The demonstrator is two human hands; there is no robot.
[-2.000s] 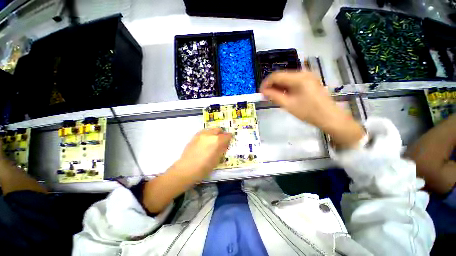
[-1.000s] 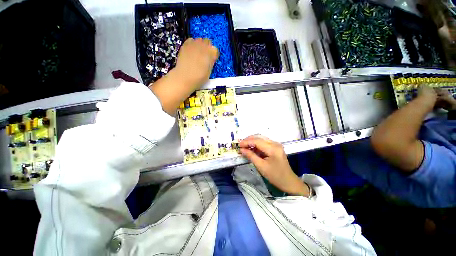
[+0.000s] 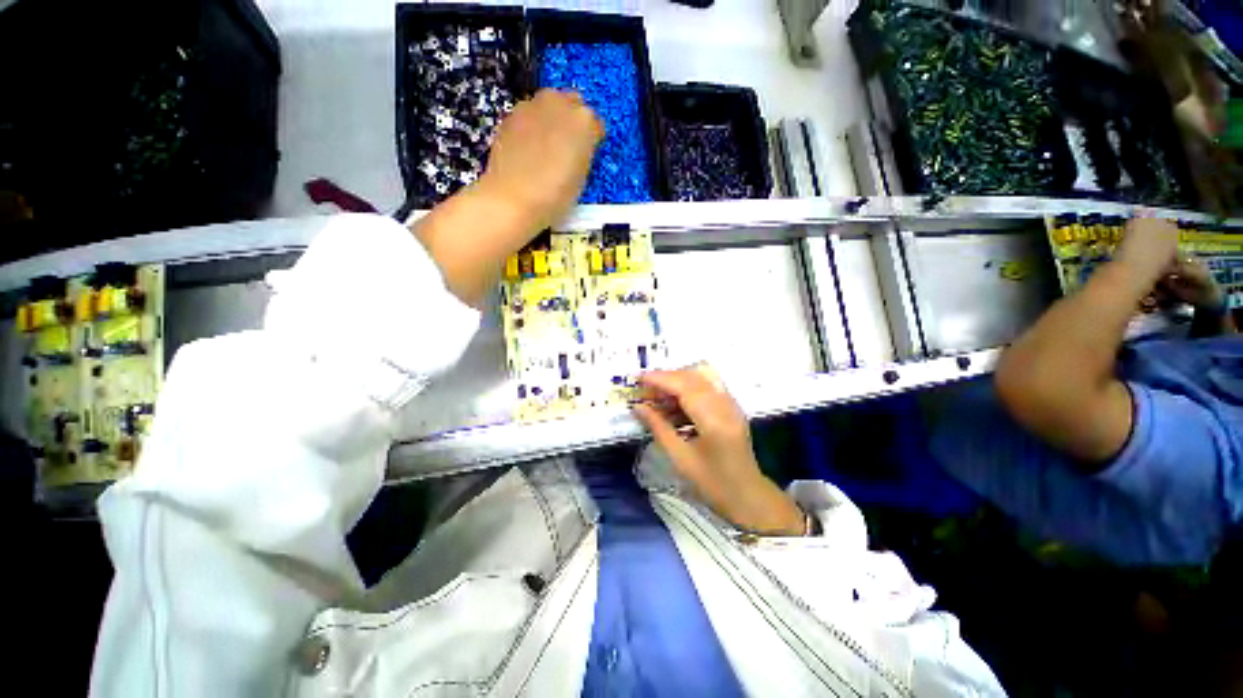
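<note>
A cream-yellow circuit board panel (image 3: 579,327) lies in the rail track in front of me, with yellow and black parts along its far edge. My left hand (image 3: 548,143) is over the bin of blue components (image 3: 604,116), its fingers bent down at the bin's left side; whether it holds a part is hidden. My right hand (image 3: 702,436) is at the panel's near right corner, thumb and fingertips close together; anything between them is too small to tell. A bin of silver-and-dark components (image 3: 457,109) stands left of the blue one.
A small bin of dark components (image 3: 709,157) stands right of the blue one. Another board (image 3: 93,375) lies at the left. Metal crossbars (image 3: 893,300) span the track. A person in blue (image 3: 1091,382) works at the right, near a tray of green components (image 3: 968,102). A black tote (image 3: 246,96) stands at upper left.
Since two seconds ago, my left hand has gone from the board to the blue bin, and my right hand from the bins to the board's near corner. In the last second both moved little.
</note>
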